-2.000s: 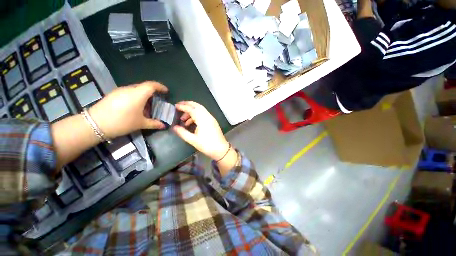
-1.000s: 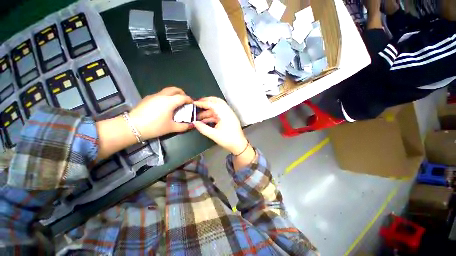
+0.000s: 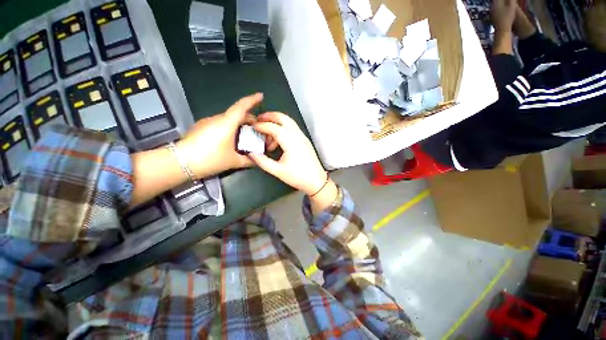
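Observation:
My left hand (image 3: 216, 143) and my right hand (image 3: 292, 153) meet above the dark green worktop. Between them is a small stack of grey-white pads (image 3: 251, 140), pale face showing. My right fingers and thumb pinch the stack. My left thumb side rests against it, with one finger raised away. Two piles of grey pads, a left one (image 3: 207, 30) and a right one (image 3: 252, 30), stand on the worktop behind my hands. A blister tray (image 3: 174, 86) at the left holds rows of black device units (image 3: 143, 101); my left forearm hides part of it.
A white box with brown cardboard inside (image 3: 299, 86) holds loose pads (image 3: 392, 70). A person in a black striped jacket (image 3: 551, 99) is at the upper right. A red stool (image 3: 408, 166), an open carton (image 3: 485, 206) and another red stool (image 3: 517, 315) are on the floor.
The view has shifted, so tray, piles and box sit further right. The stack between my hands has turned from edge-on to show a pale face. One left finger has lifted away.

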